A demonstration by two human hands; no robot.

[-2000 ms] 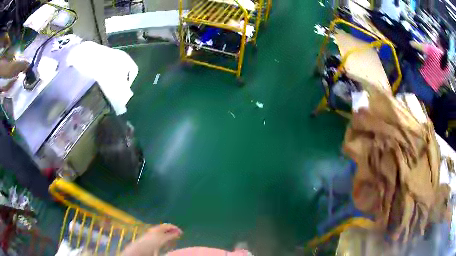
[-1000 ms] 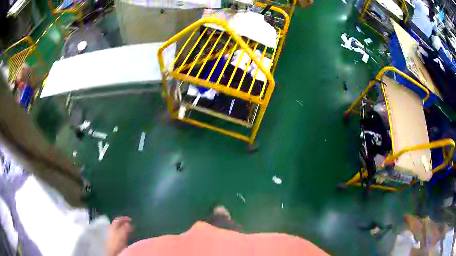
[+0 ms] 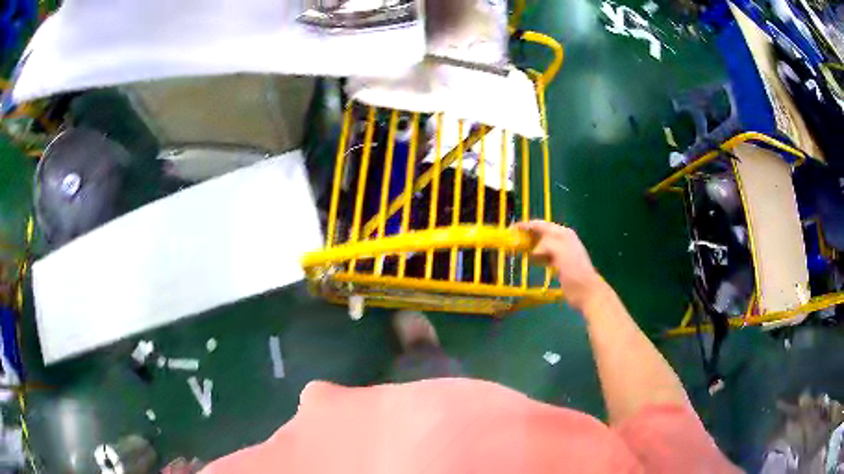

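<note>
My right hand (image 3: 555, 252) holds the right end of the top bar of a yellow barred trolley (image 3: 416, 243) in front of me. My right arm reaches out from a pink sleeve. White cloth (image 3: 481, 93) lies over the trolley's far side, and dark and blue things show through the bars. At the bottom edge, left of the pink clothing, a small blurred skin-coloured patch may be part of my left hand (image 3: 182, 466). Its fingers and any hold are hidden.
A low white board (image 3: 180, 255) stands left of the trolley, with a round grey object (image 3: 79, 185) behind it. A white-topped table (image 3: 222, 42) is at the upper left. Another yellow-framed trolley (image 3: 773, 231) stands right. Scraps (image 3: 199, 393) lie on the green floor.
The barred trolley is now close before me, and my right hand has taken hold of its bar. My left hand has dropped to the bottom edge. The view has moved forward.
</note>
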